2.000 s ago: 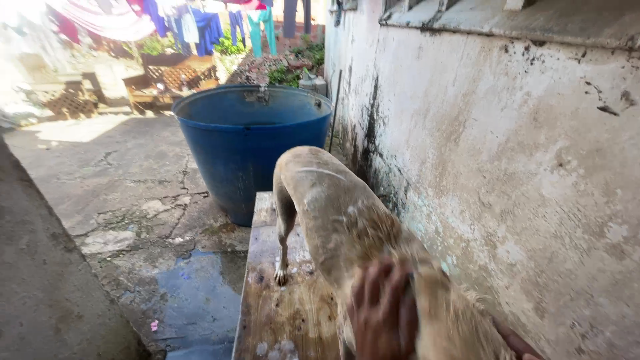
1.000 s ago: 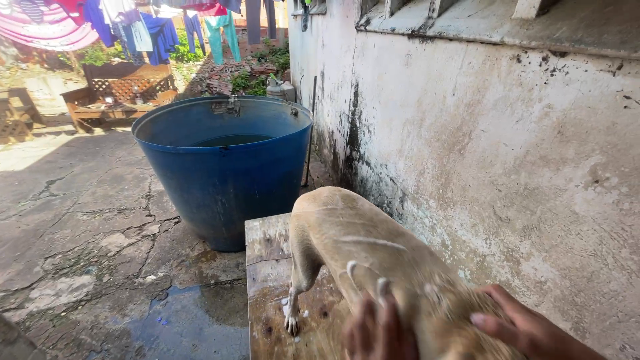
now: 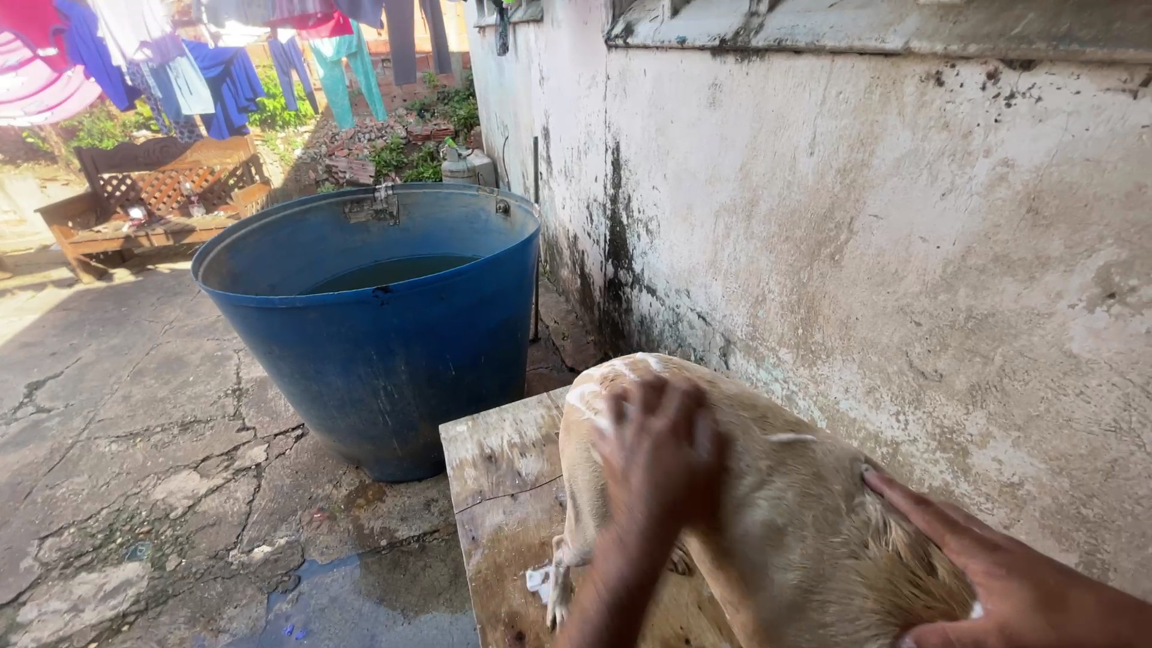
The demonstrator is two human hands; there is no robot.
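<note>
A tan, short-haired dog (image 3: 765, 477) stands on a worn wooden board (image 3: 504, 450), its rump towards the blue tub; its head is out of view. White lather streaks its rump and back. My left hand (image 3: 661, 450), blurred, presses on the lathered rump with fingers slightly spread. Farther along the back, my right hand (image 3: 999, 567) rests on the wet fur, thumb and fingers apart. A dab of white foam (image 3: 538, 580) lies on the board by a hind paw.
A large blue tub (image 3: 378, 360) holding water stands just beyond the board. Along the right runs a stained plaster wall (image 3: 855, 225). Cracked, partly wet concrete (image 3: 135, 432) lies left. Behind are a wooden bench (image 3: 162, 198), a gas cylinder (image 3: 468, 166) and hanging laundry (image 3: 225, 81).
My left hand has moved along the dog's back to its rump. More white lather shows on the rump. The view has shifted.
</note>
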